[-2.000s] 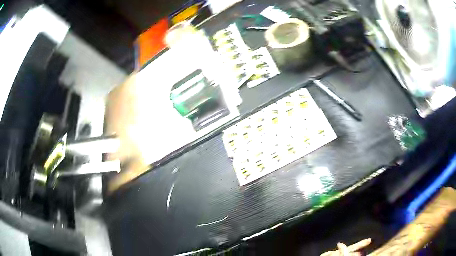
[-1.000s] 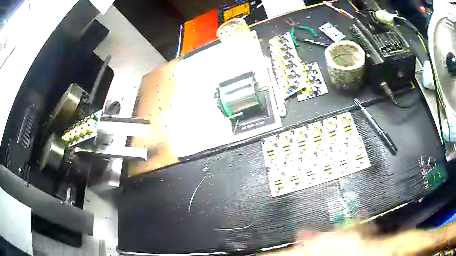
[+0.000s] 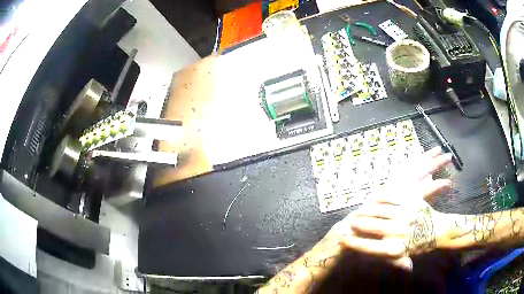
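A white circuit board panel (image 3: 345, 172) with yellow-and-black parts lies on the black ribbed mat. My left hand (image 3: 408, 178) reaches over its lower right part, fingers apart and pointing toward a black pen-like tool (image 3: 440, 138), with no object visible in it. My right hand (image 3: 396, 227) comes from the right. Its fingers lie across my left hand near the wrist, and the hands touch. The hands hide the panel's lower right corner. The pen-like tool lies on the mat just right of the panel.
Left, another panel (image 3: 108, 132) sits at the machine by two metal rails (image 3: 155, 158). Behind are a solder spool (image 3: 287, 97), smaller boards (image 3: 345, 66), a thick beige-grey ring or cup (image 3: 408, 72), green-handled pliers (image 3: 361, 27) and a black box (image 3: 454, 54). A fan (image 3: 517, 69) stands right.
A blurred hand and forearm were at the bottom right edge. Now both hands are in view, touching each other over the panel's corner. The camera view has shifted. The panel and tool keep their places.
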